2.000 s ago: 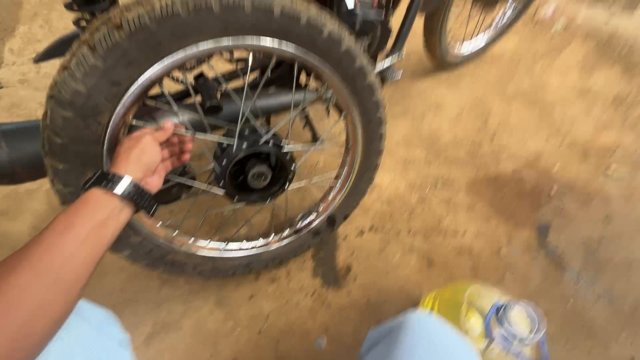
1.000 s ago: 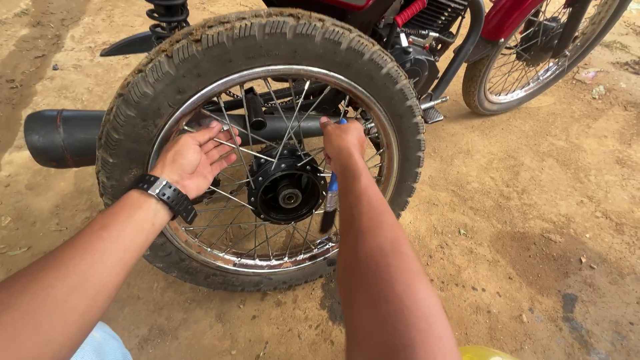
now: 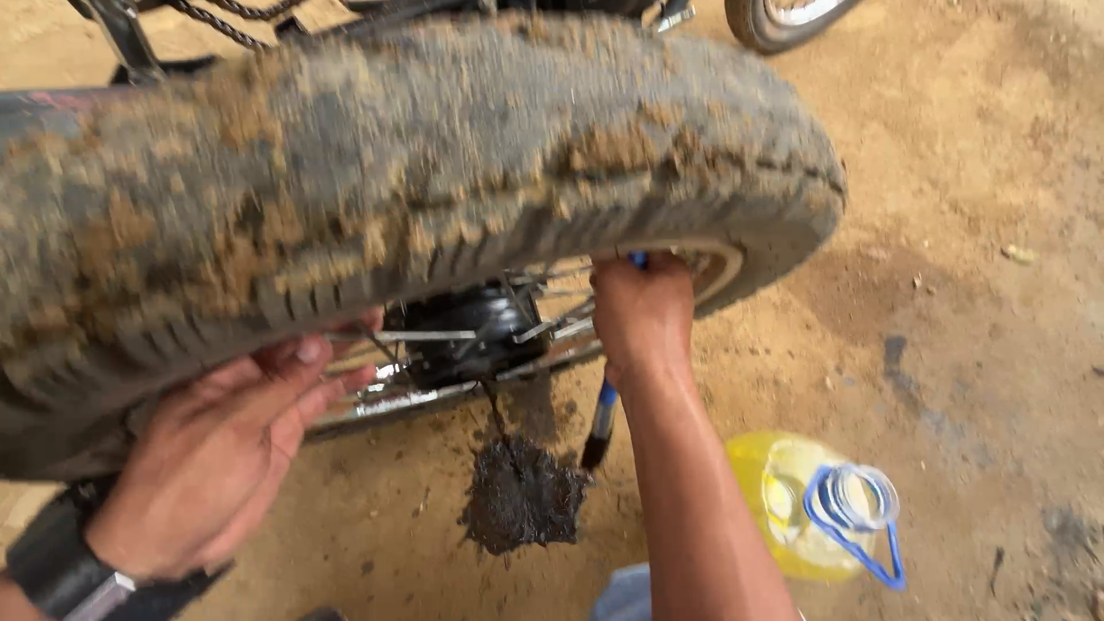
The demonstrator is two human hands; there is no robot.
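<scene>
The muddy tire (image 3: 414, 164) of a motorcycle wheel fills the upper part of the head view, tilted so that its tread shows. Beneath it are the spokes and the black hub (image 3: 474, 332). Dark liquid runs from the hub into a black puddle (image 3: 526, 496) on the dirt. My left hand (image 3: 233, 431), with a black watch, is at the rim and spokes left of the hub; its fingertips are partly among the spokes. My right hand (image 3: 645, 319) is closed on a blue-handled brush (image 3: 604, 414) at the spokes to the right, bristles down.
An uncapped clear plastic jug (image 3: 811, 509) with a blue handle and yellow liquid stands on the ground at lower right. Part of another wheel (image 3: 785, 21) is at the top right. A chain (image 3: 224, 21) and dark frame parts show at the upper left.
The wheel showed its side before and now shows its tread, tilted over the hands. A black puddle now lies below the hub. The view has moved closer.
</scene>
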